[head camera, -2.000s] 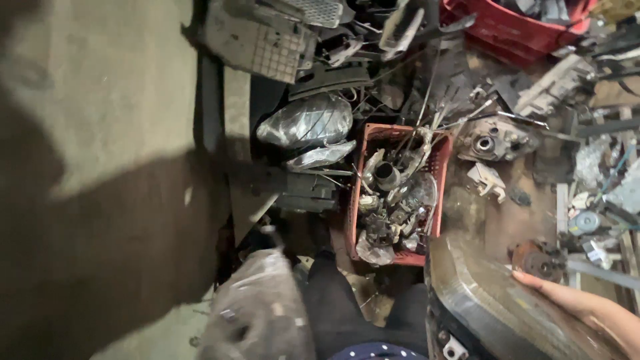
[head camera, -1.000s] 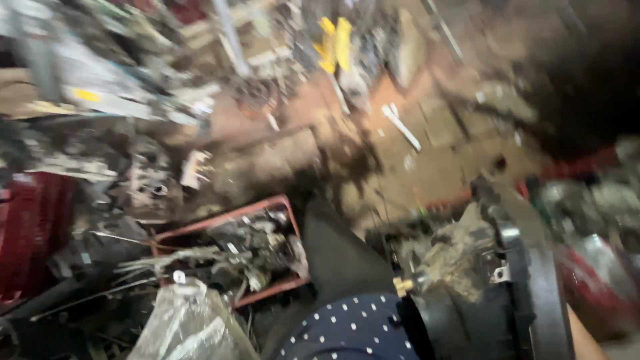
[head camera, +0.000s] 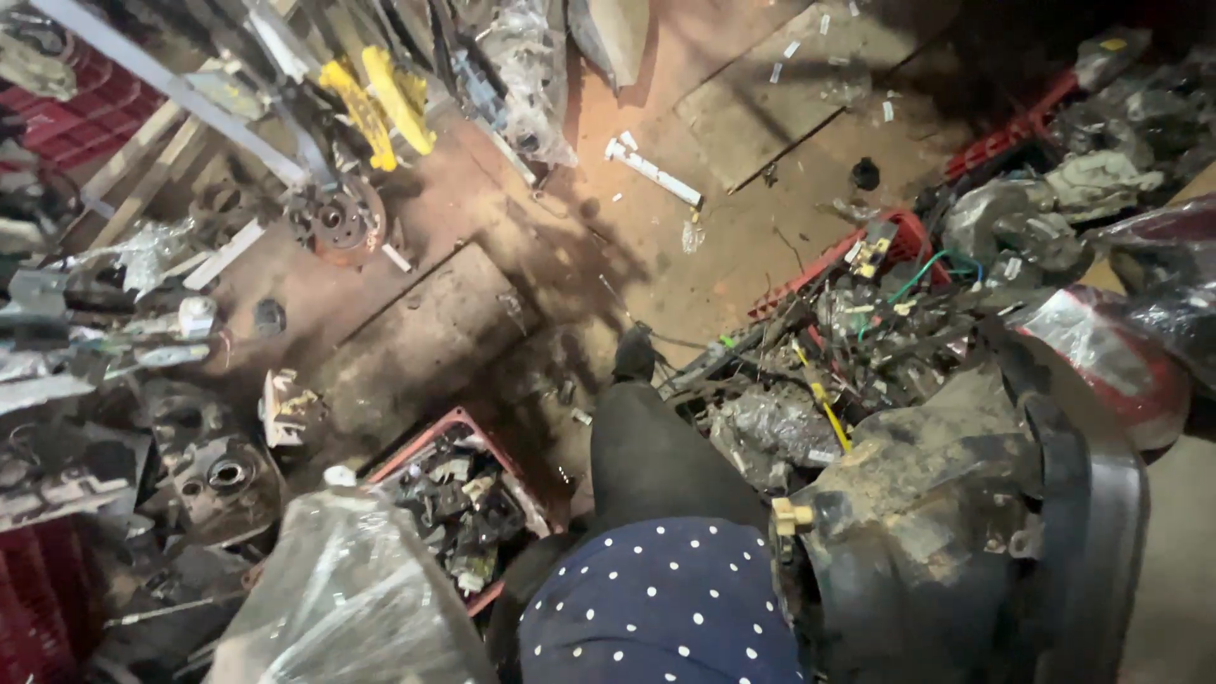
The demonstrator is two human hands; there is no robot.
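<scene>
Neither of my hands shows in the head view now. At the lower right, close to my body, is a large, dirty black plastic vehicle part with a curved rim and a small yellowish fitting on its near edge. What supports it is hidden. A part wrapped in clear plastic stands at the lower left, beside my other side; whether a hand is on it cannot be seen. Between them are my dark trouser leg and a dotted blue garment. A red crate of small dark parts is just left of my leg.
Loose car parts lie along the left, with a rusty brake disc and hub and yellow brackets. A white plastic strip lies on the floor ahead. Red crates heaped with parts and wiring line the right, along with a plastic-wrapped red light.
The view has swung round strongly. Two seconds ago a hand was at the large dark part on the right; one second ago a bit of arm showed there. Neither shows now.
</scene>
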